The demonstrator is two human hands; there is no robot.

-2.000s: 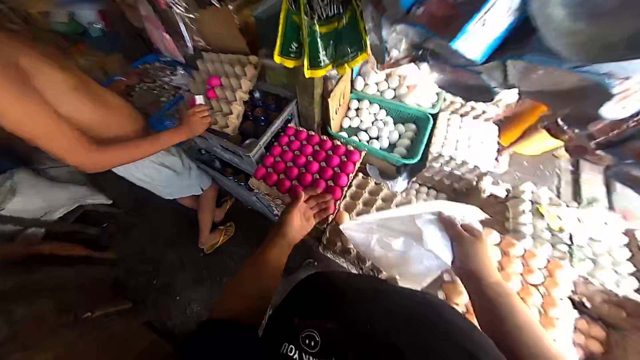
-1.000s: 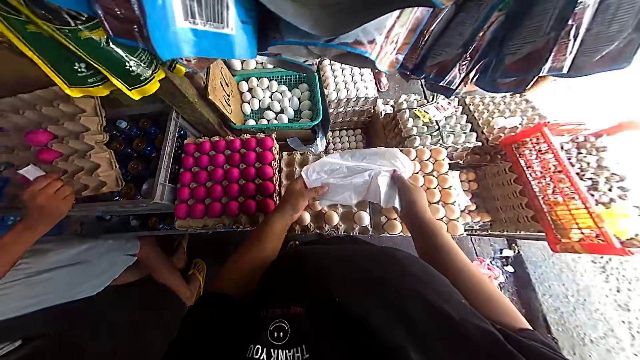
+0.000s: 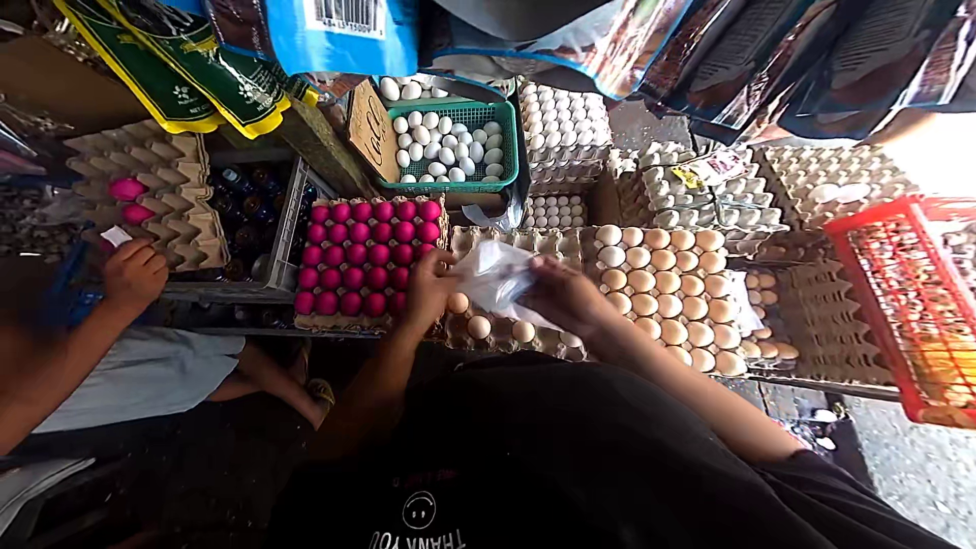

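A white, translucent plastic bag is bunched between my two hands, over a partly filled cardboard egg tray. My left hand grips the bag's left edge, beside the tray of bright pink eggs. My right hand has hold of the bag's right side; its lower fingers are partly hidden. A few brown eggs sit in the tray's front rows below the bag. Just to the right stands a full tray of brown eggs.
Behind are a green plastic basket of white eggs and stacked trays of white eggs. A red plastic crate is at right. Pouches hang overhead. At left, another person's hand holds something small and white beside a crate of bottles.
The bag was spread wider one second ago and is now gathered smaller, with my hands closer together. Two seconds ago my left hand was apart from it, by the pink eggs.
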